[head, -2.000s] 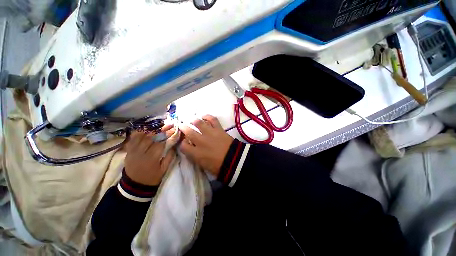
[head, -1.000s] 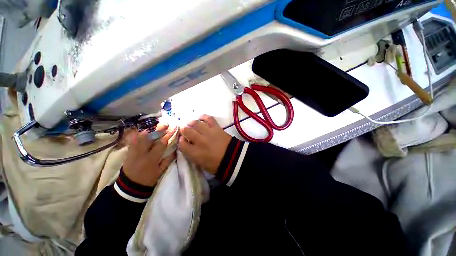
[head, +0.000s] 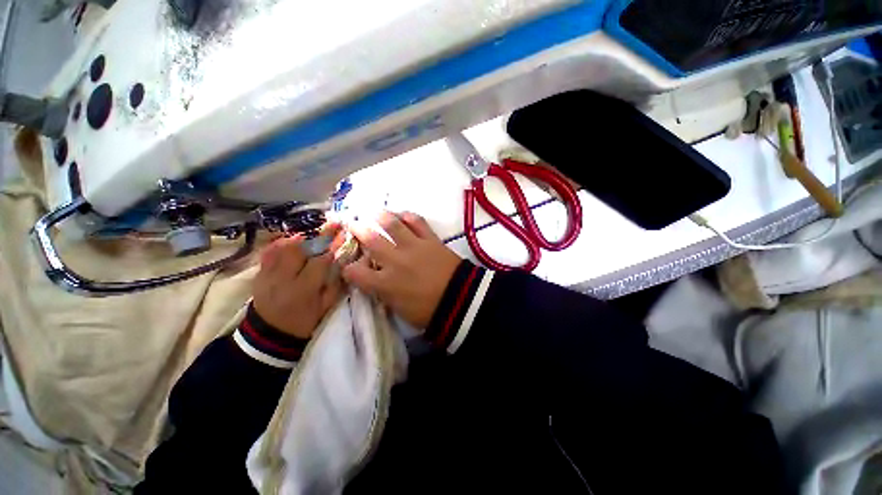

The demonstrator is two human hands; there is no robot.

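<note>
My left hand [head: 295, 283] and my right hand [head: 408, 273] are side by side at the needle area [head: 319, 220] of the white sewing machine [head: 406, 72]. Their fingertips pinch the tan edge of a garment piece [head: 334, 396], which hangs pale side out between my wrists towards my lap. A small grey band shows at my left fingers. Bright lamp glare hides the needle tip and part of the right fingertips. Tan cloth of the garment [head: 106, 358] lies heaped left of the needle.
Red-handled scissors [head: 522, 218] lie right of my right hand. Beyond are a black phone [head: 619, 160] with a white cable [head: 764, 246], a wooden-handled tool [head: 812, 184] and a grey control box [head: 861, 101]. A curved chrome bar [head: 145, 288] is at left. Grey-white garment pieces [head: 803, 338] are heaped at right.
The view has shifted slightly, so the machine, scissors and phone appear a little farther right. Both hands stay at the needle, holding the cloth edge; the fingers have moved only slightly.
</note>
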